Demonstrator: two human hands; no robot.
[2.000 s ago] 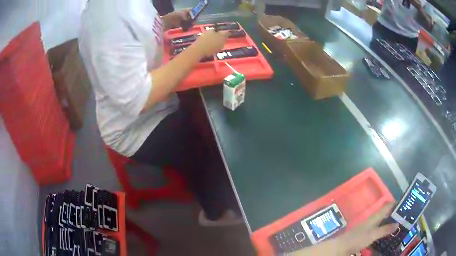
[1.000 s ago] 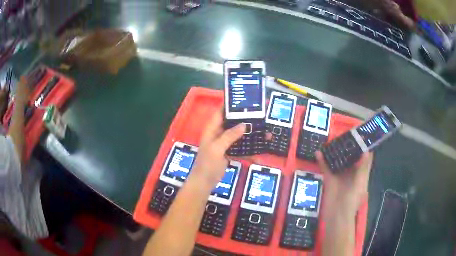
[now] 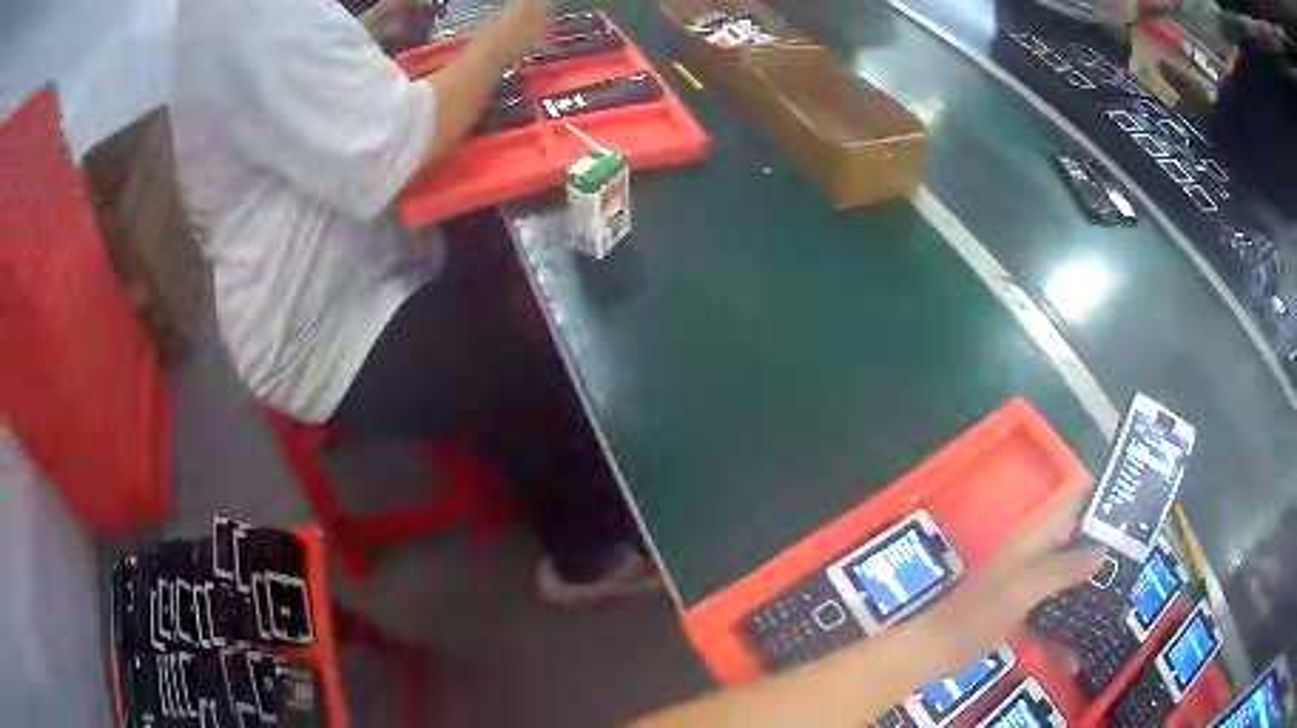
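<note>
My left hand (image 3: 1045, 569) reaches in from the bottom edge and holds a keypad phone (image 3: 1138, 477) above the tray, at the lower right. Its silver-white framed screen is lit, and the thumb lies near the key under the screen. The red tray (image 3: 996, 462) lies on the bench below. Another lit keypad phone (image 3: 893, 569) lies in its near left pocket. Several more lit phones lie in the tray beyond my forearm, partly covered or cut off by the edge. My right hand is not in view.
A seated person (image 3: 306, 185) works at a second red tray (image 3: 654, 135). A drink carton (image 3: 599, 206) and brown box (image 3: 854, 142) stand on the green bench. A crate of handsets (image 3: 320, 626) is at lower left, beside stacked red trays (image 3: 78, 327) and a red stool.
The view has swung left toward the neighbour since one second ago. My right hand and its phone have left the picture. My left hand still holds its phone.
</note>
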